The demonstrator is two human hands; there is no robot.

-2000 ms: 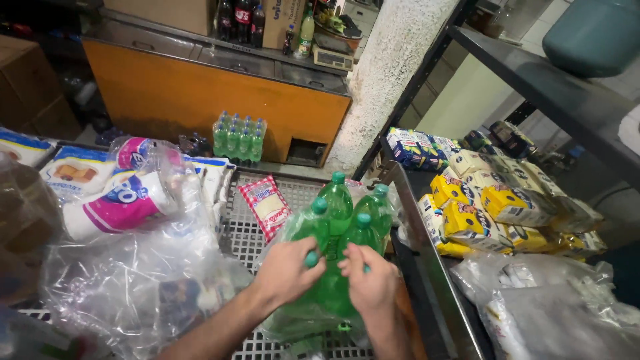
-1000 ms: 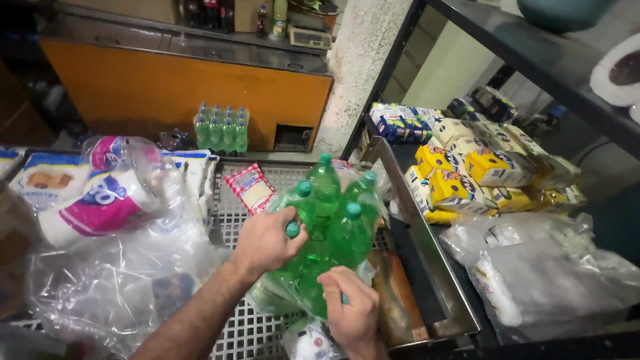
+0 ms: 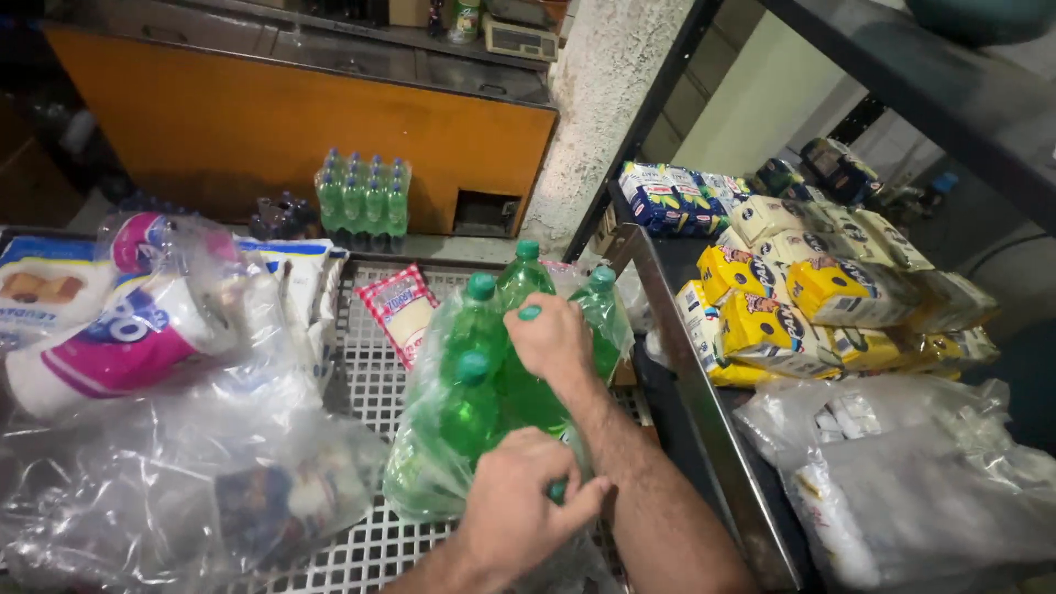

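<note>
Green plastic bottles (image 3: 469, 412) with teal caps stand close together in clear plastic wrap on a white perforated surface (image 3: 375, 396). My right hand (image 3: 551, 342) is closed around the neck of one at the middle of the pack, its cap (image 3: 530, 313) showing beside the fingers. Lower and nearer, my left hand (image 3: 532, 495) is curled at another bottle, whose cap (image 3: 557, 492) shows between thumb and fingers; the hand hides that bottle's body. Just left of the pack lies a red-checked packet (image 3: 402, 313).
Paper rolls in plastic (image 3: 132, 342) and crumpled clear film (image 3: 124, 487) lie at left. A metal-edged shelf (image 3: 701, 396) at right holds yellow packages (image 3: 763, 326) and a plastic-wrapped bundle (image 3: 916, 487). Small green bottles (image 3: 363, 198) stand by an orange counter (image 3: 289, 124).
My left hand has moved from the upper bottles down to the near side of the pack. My right hand has gone from the near side up to the middle, its forearm now over the pack's right side.
</note>
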